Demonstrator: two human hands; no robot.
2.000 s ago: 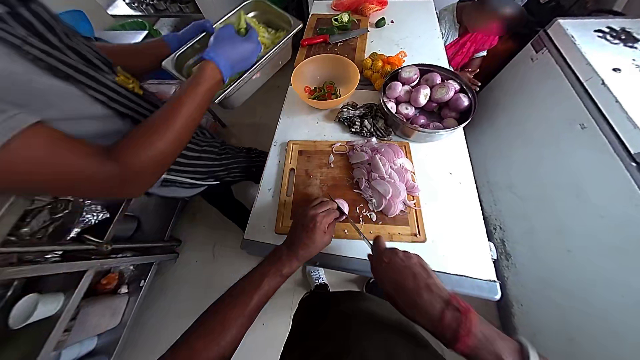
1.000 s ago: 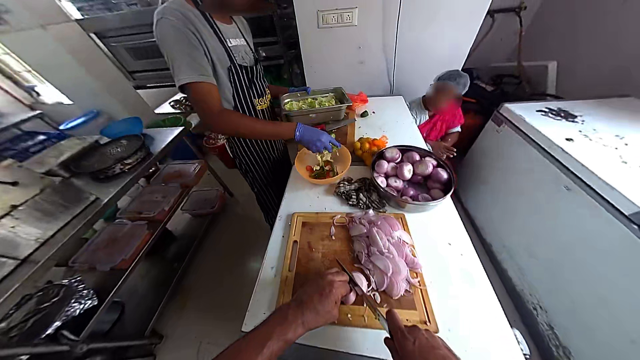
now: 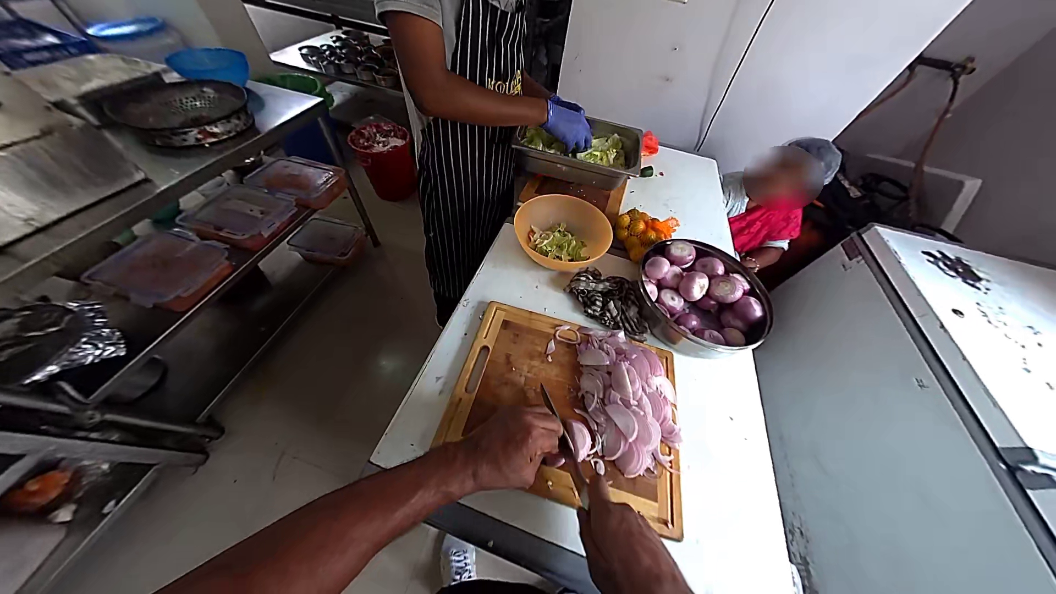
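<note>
My left hand [image 3: 516,445] is closed on a piece of onion [image 3: 554,459] at the near part of the wooden cutting board [image 3: 487,412]; its fingers mostly hide the piece. In my right hand [image 3: 623,536] is a kitchen knife [image 3: 569,437], its blade pointing away from me and lying against the onion beside my left fingers. A large heap of sliced red onion [image 3: 623,396] covers the board's right side. Behind the board, a steel bowl [image 3: 763,330] holds several peeled red onions [image 3: 694,285]. A crumpled dark cloth [image 3: 606,299] lies against the bowl.
An orange plastic bowl [image 3: 536,213] with cut vegetables and a net of small yellow-orange produce [image 3: 639,231] stand farther back. A gloved co-worker handles leafy pieces in a steel tray [image 3: 577,169]. Another person is beyond the table's right edge. A white chest freezer [image 3: 874,396] stands at right, steel shelving at left.
The co-worker's gloved hand has moved from the orange bowl back to the steel tray. That bowl now shows more pale green pieces. My hands remain at the board with knife and onion.
</note>
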